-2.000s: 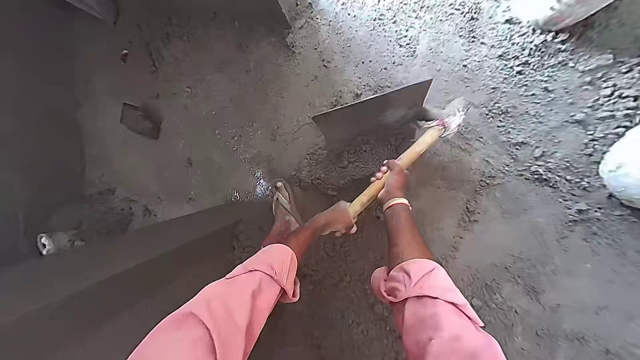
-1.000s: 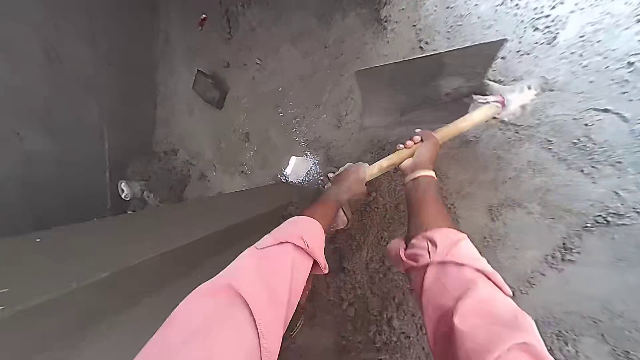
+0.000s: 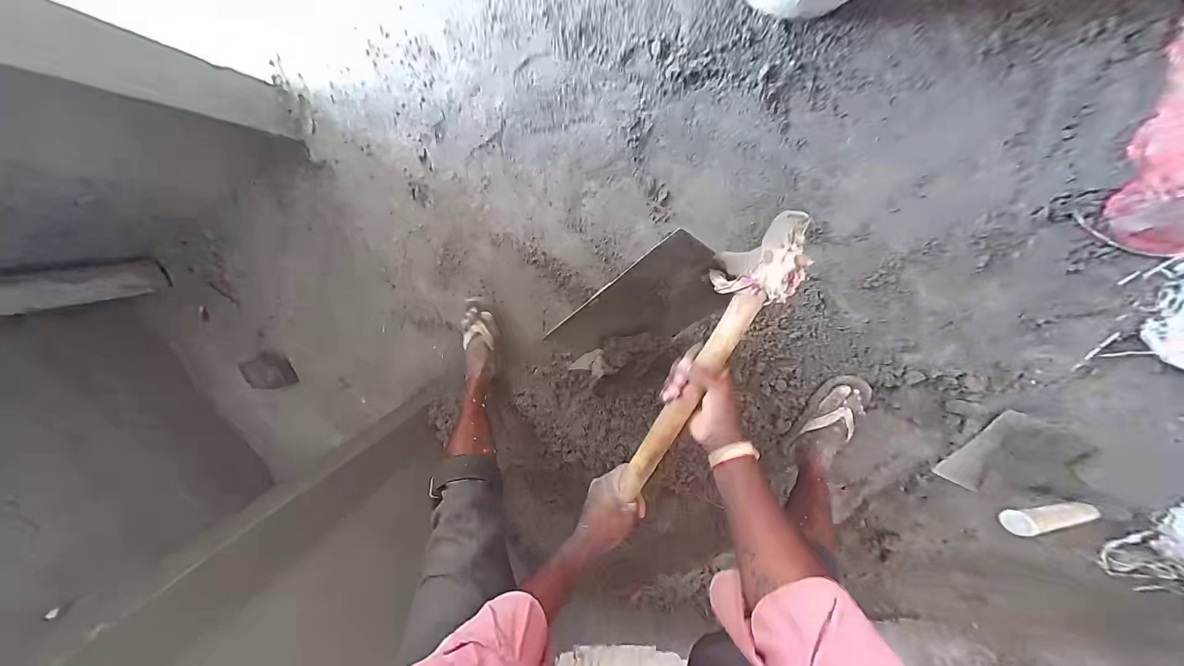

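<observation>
A hoe with a broad metal blade (image 3: 647, 291) and a thick wooden handle (image 3: 689, 393) is held in both my hands. My left hand (image 3: 610, 507) grips the handle close to its lower end. Farther up, my right hand (image 3: 710, 402), with a pale band at the wrist, is closed around the shaft. Pale cloth or plastic (image 3: 772, 273) is wrapped where handle and blade meet. The blade lies at a grey, crumbly mortar-like heap (image 3: 592, 416) between my sandalled feet; its lower edge is partly hidden.
A low wall (image 3: 231, 546) runs along the lower left. A flat dark piece (image 3: 268, 370) lies beyond it. At right are a pale cylinder (image 3: 1050, 519), a flat grey piece (image 3: 1013, 453), a pink bag (image 3: 1152, 185) and white stringy material (image 3: 1147, 555).
The view has shifted a lot, bringing both feet and the right-hand objects into sight. The hoe handle now points more steeply up the view. Both hands have kept their grip on it.
</observation>
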